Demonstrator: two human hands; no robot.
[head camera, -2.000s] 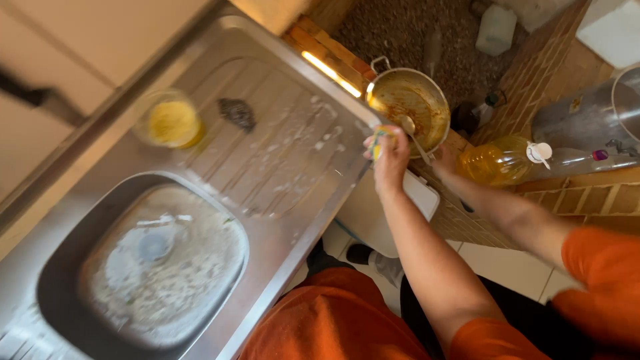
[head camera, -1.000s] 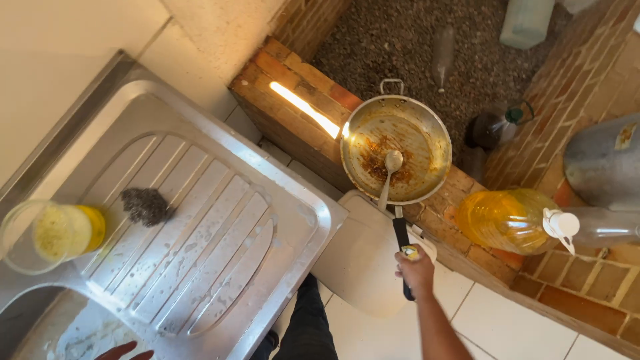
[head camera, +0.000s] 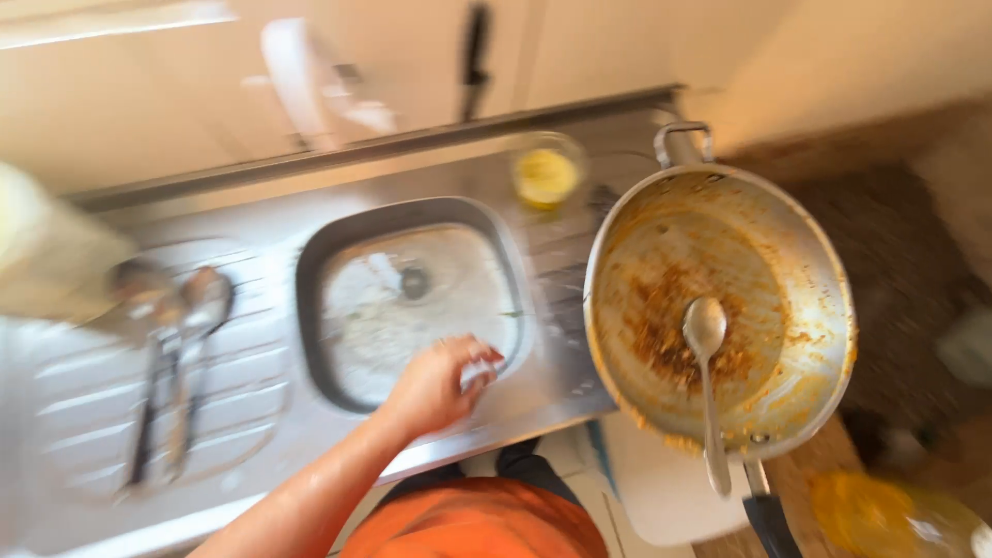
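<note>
My left hand (head camera: 446, 384) reaches over the near right part of the steel sink basin (head camera: 310, 310), its fingers apart and holding nothing. A large metal frying pan (head camera: 744, 411), smeared with brown and orange food residue, is at the right, partly covering the drainboard in view. A metal spoon (head camera: 706, 329) lies inside it, its handle over the near rim. The pan's black handle (head camera: 769, 527) runs out of the bottom edge, and my right hand is out of view. Behind the pan's left side, a clear cup with yellow contents (head camera: 546, 177) stands beside the basin.
Blurred utensils (head camera: 190, 349) lie on the left drainboard (head camera: 256, 434), near a pale container (head camera: 54, 248). A black-handled knife (head camera: 474, 62) is against the tiled wall. A bottle of yellow liquid (head camera: 876, 508) is at the lower right, by a pale lid or bin (head camera: 659, 496).
The pan, with the spoon in it, has moved from the brick ledge toward the sink. My left hand has come over the basin. The view has swung left.
</note>
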